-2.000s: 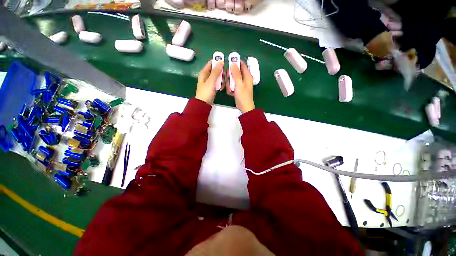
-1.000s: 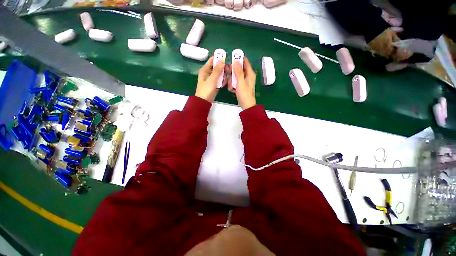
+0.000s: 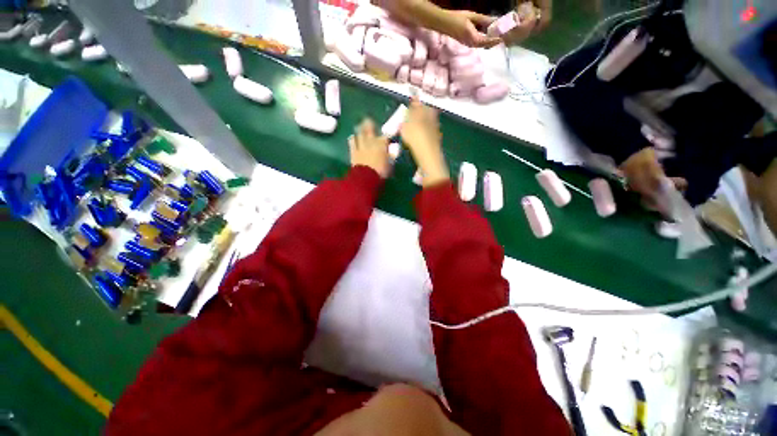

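Observation:
Pale pink-and-white device units lie on the green conveyor belt (image 3: pixel 635 238). My left hand (image 3: pixel 371 151) is over the belt with its fingers apart. My right hand (image 3: pixel 421 136) is beside it, fingers pointing away from me, blurred. A slanted device unit (image 3: pixel 394 122) lies between the hands, its far end against my right fingers; whether they grip it is not clear. Another small pale part shows beside my left thumb, partly hidden. Three units (image 3: pixel 492 192) lie right of my hands, and one unit (image 3: pixel 316 122) lies to the left.
Blue battery cells (image 3: pixel 141 251) and a blue bin (image 3: pixel 55 128) are at left. A hammer (image 3: pixel 560 336), pliers (image 3: pixel 639 409) and clear tray (image 3: pixel 724 400) are at lower right. A cable (image 3: pixel 596 310) crosses my right sleeve. Opposite are piled pink units (image 3: pixel 426 64) and people's hands.
My hands no longer hold two units upright side by side; they have parted slightly and reach over the belt. The view has shifted, showing more of the opposite bench.

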